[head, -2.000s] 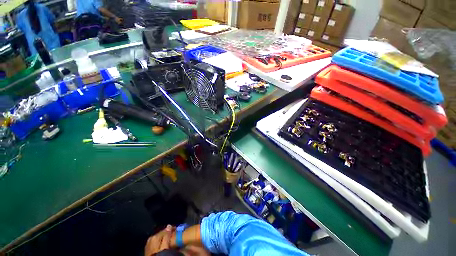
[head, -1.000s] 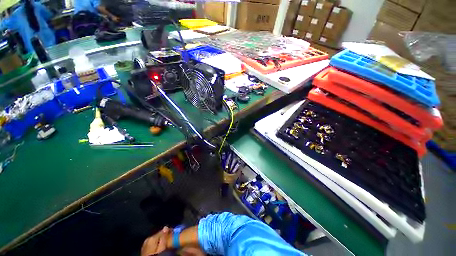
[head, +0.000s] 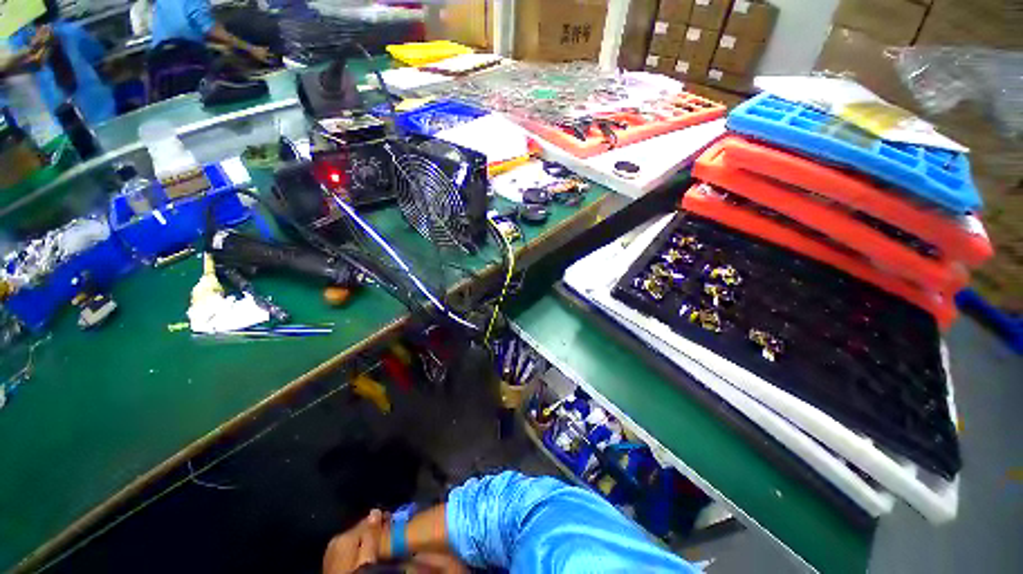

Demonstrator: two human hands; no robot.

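Note:
My right hand (head: 357,543) is low at the bottom edge, below the bench, with a blue band at the wrist and a blue sleeve. Its fingers are bent and partly cut off, and I cannot tell whether it holds anything. My left hand does not show distinctly. Nearest ahead, the green bench (head: 224,392) bears thin silvery tools (head: 294,331) by a white item (head: 230,314) and a dark tool with a cable (head: 280,258). At the right, a black gridded tray (head: 836,336) holds small shiny assemblies (head: 704,316) and lies on white trays (head: 774,432).
A round-grilled black fan (head: 441,200) stands beside a dark boxy unit (head: 361,170) with a red light. Blue parts bins (head: 180,222) are at the left. A blue tray (head: 864,151) tops red-orange trays (head: 830,202). A yellow cable (head: 507,280) hangs at the bench corner. People in blue sit far left.
The view has shifted slightly, so the bench things appear a little further left. The red light shows now but not in the oldest frame. My right hand stays low, nearly unchanged.

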